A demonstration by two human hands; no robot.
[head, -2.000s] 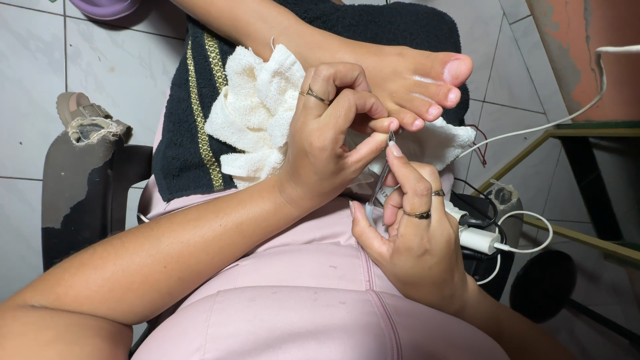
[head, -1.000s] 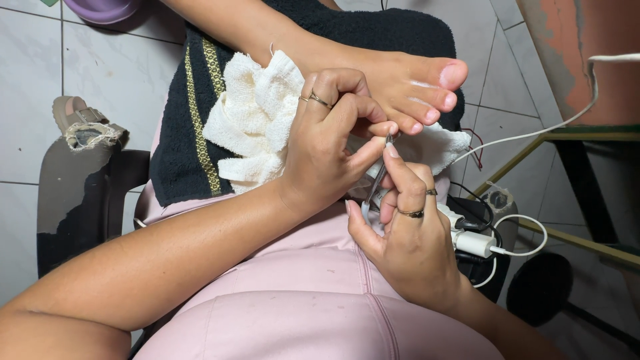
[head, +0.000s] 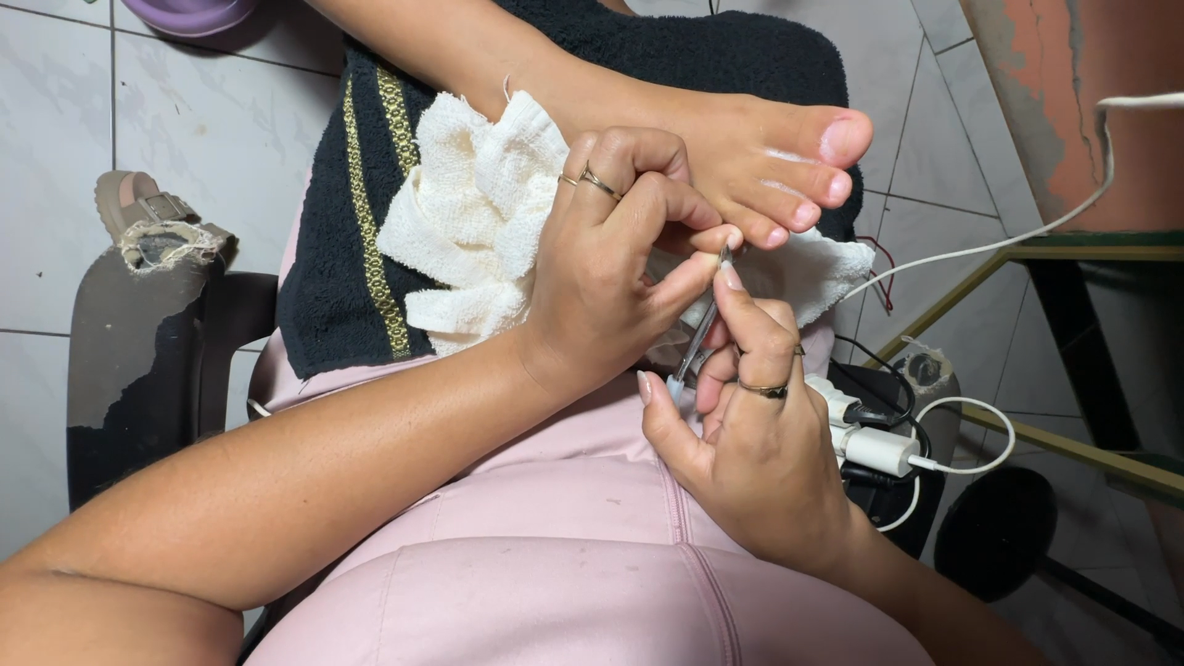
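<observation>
Another person's bare foot point(head: 666, 129) rests on a black towel point(head: 324, 268) with gold bands across my lap. My left hand point(head: 620, 250) wears rings and pinches the little toe point(head: 714, 240) between thumb and fingers. In my right hand point(head: 763, 407) is a slim metal nail tool point(head: 698, 340), its tip at the little toe's nail; whether it is a nipper or a pusher I cannot tell. White residue shows between the upper toes. A crumpled white cloth point(head: 472, 222) lies beside my left hand, and more white cloth point(head: 819, 277) sits under the toes.
A worn chair armrest point(head: 134, 342) stands at the left, near a sandal point(head: 139, 203). On the right are white charger plugs point(head: 879, 450) with cables, a white cord point(head: 990, 248), a metal-framed table point(head: 1091, 453) and a black round object point(head: 994, 532). A purple basin point(head: 185, 11) is at the top left.
</observation>
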